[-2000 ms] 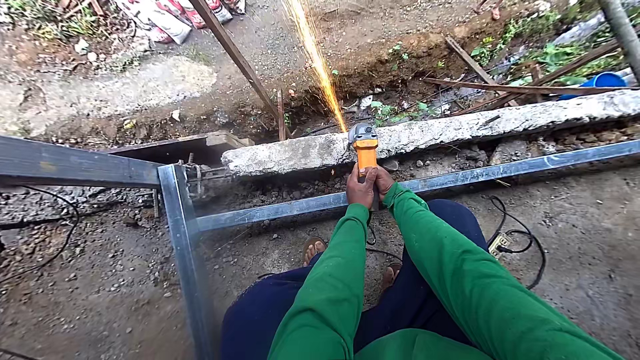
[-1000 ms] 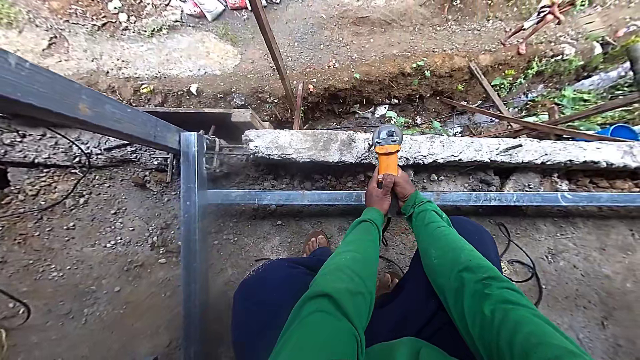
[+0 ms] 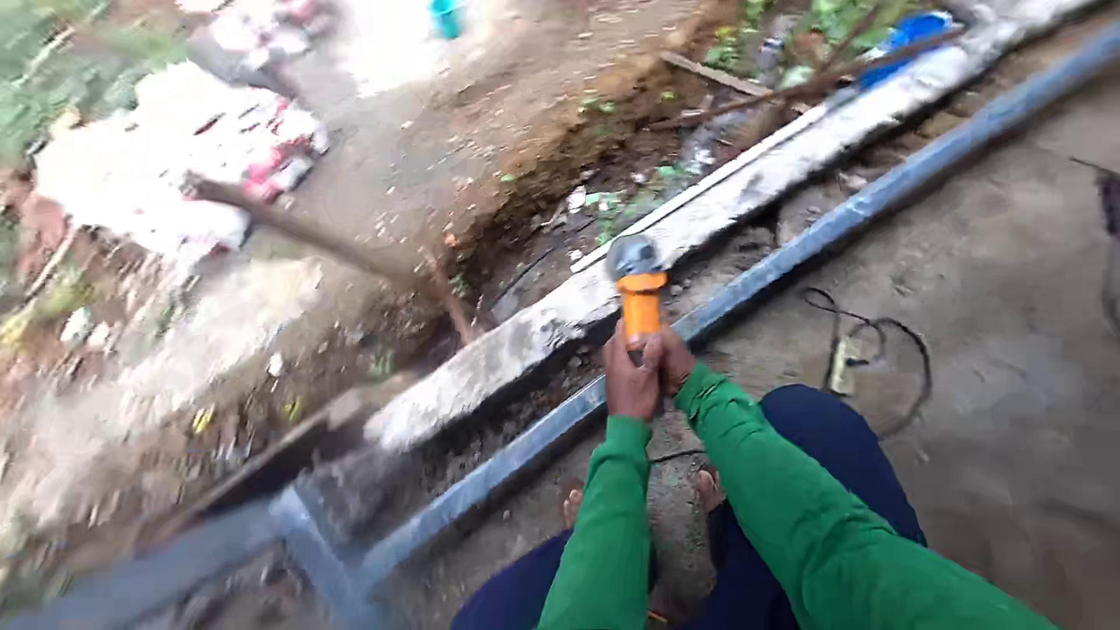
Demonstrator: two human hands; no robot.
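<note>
Both my hands are wrapped around an orange angle grinder (image 3: 643, 306), with my left hand (image 3: 632, 381) and my right hand (image 3: 674, 357) close together at its rear. The grinder's grey head points away from me, over a rough whitish concrete beam (image 3: 542, 328). A long grey metal tube (image 3: 787, 267) runs diagonally beside the beam, close to my hands. Whether the disc touches anything cannot be told, and no sparks show. My fingers partly hide the back of the tool.
A power strip (image 3: 844, 367) with a looped black cord lies on the ground at right. Crossing metal tubes (image 3: 319, 551) are at lower left. A wooden pole (image 3: 306, 232) leans beyond the beam, near whitish sacks (image 3: 184, 166). A blue container (image 3: 910, 44) is at upper right.
Sparks streamed from the grinder two seconds ago and are absent in the later frames. Both hands still hold the tool. The view has turned strongly and is blurred.
</note>
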